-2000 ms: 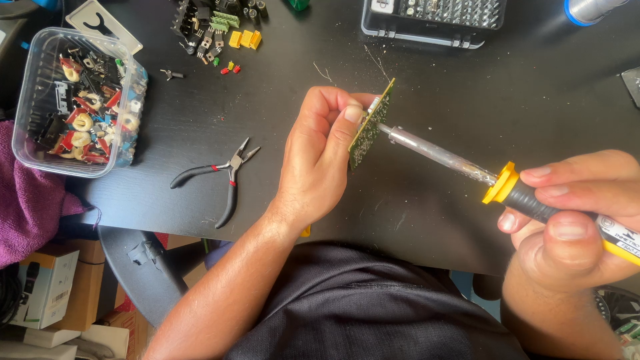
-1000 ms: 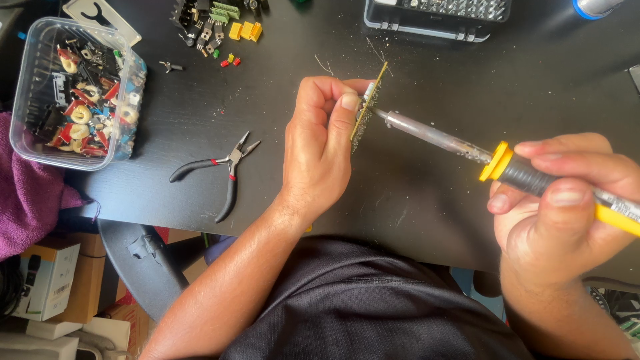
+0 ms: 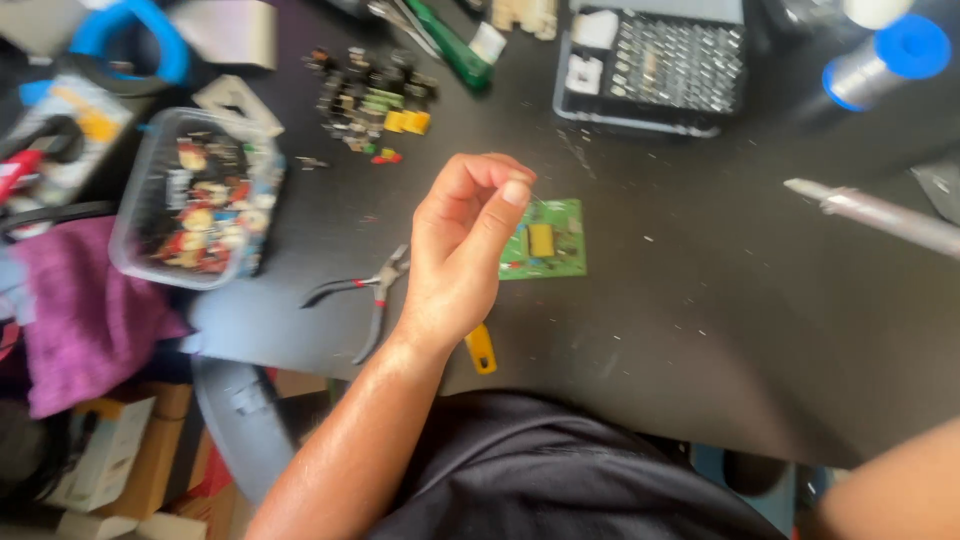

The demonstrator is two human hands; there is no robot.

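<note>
My left hand point(image 3: 469, 240) is raised over the table, thumb and index fingertip together; a thin wire-like line shows beside the thumb, but blur hides whether anything is pinched. Below and partly behind it, a green circuit board point(image 3: 570, 236) lies on the table, its side with a yellow block component facing up. The soldering iron point(image 3: 889, 217) reaches in from the right edge, tip pointing left. My right hand is out of view; only part of the right arm shows at the lower right. Pliers point(image 3: 386, 277) with dark handles lie spread, left of my left wrist.
A clear plastic tub point(image 3: 135, 225) of electronic parts stands at the left, beside a purple cloth point(image 3: 97, 300). Loose components point(image 3: 375, 97), a bit case point(image 3: 637, 120) and a solder spool point(image 3: 885, 64) lie along the back. A yellow piece point(image 3: 481, 349) lies near the front edge.
My left hand has let go of the circuit board, which was upright in its fingers and now lies on the table. The soldering iron has moved right, away from the board. The view has shifted.
</note>
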